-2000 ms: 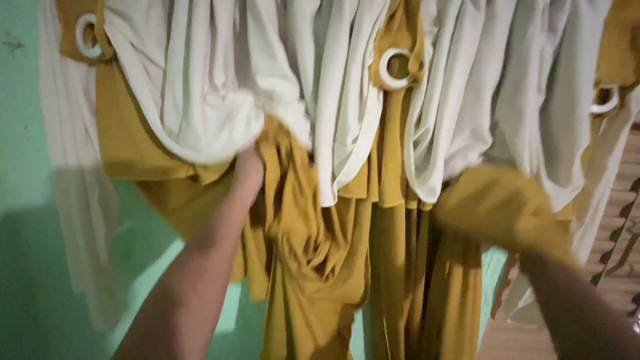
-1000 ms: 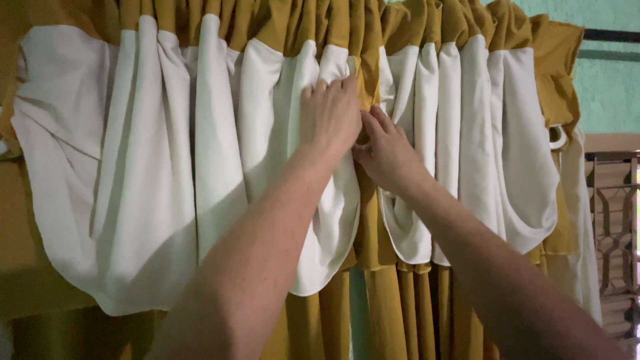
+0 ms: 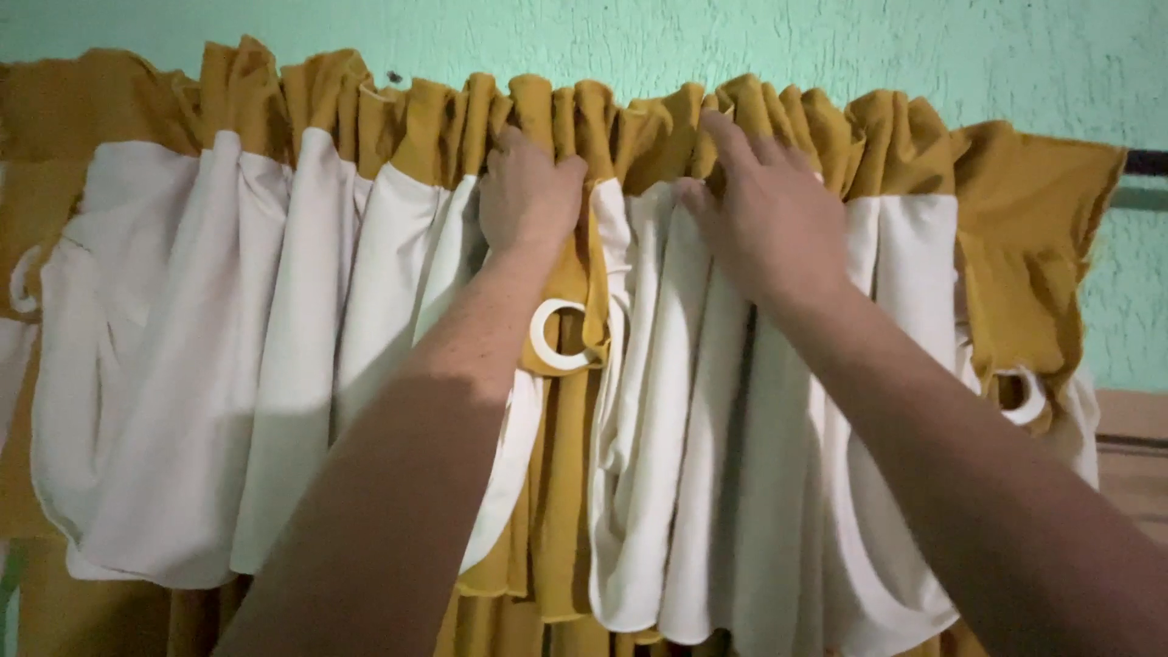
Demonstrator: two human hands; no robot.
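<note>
A mustard curtain heading (image 3: 753,105) runs gathered across the top of the view, with white swag fabric (image 3: 301,265) hanging in folds below it. My left hand (image 3: 529,192) is at the heading near the middle, its fingers bent on the mustard folds; a fold seems pinched there, though the fingertips are partly hidden. My right hand (image 3: 776,205) rests against the heading further right, thumb and fingers apart on the gathers. Below and between the hands hangs a mustard tab with a white ring (image 3: 547,336). Another white ring (image 3: 1027,399) shows at the right end.
A dark curtain rod (image 3: 1145,162) sticks out at the upper right, in front of a textured green wall (image 3: 639,41). A third white ring (image 3: 23,278) is at the far left. Brown horizontal slats or panels (image 3: 1131,456) show at the lower right.
Both hands have moved up from the white fabric and central tab to the gathered heading, and are now further apart. The central ring, hidden a second ago, shows now. The view has shifted upward.
</note>
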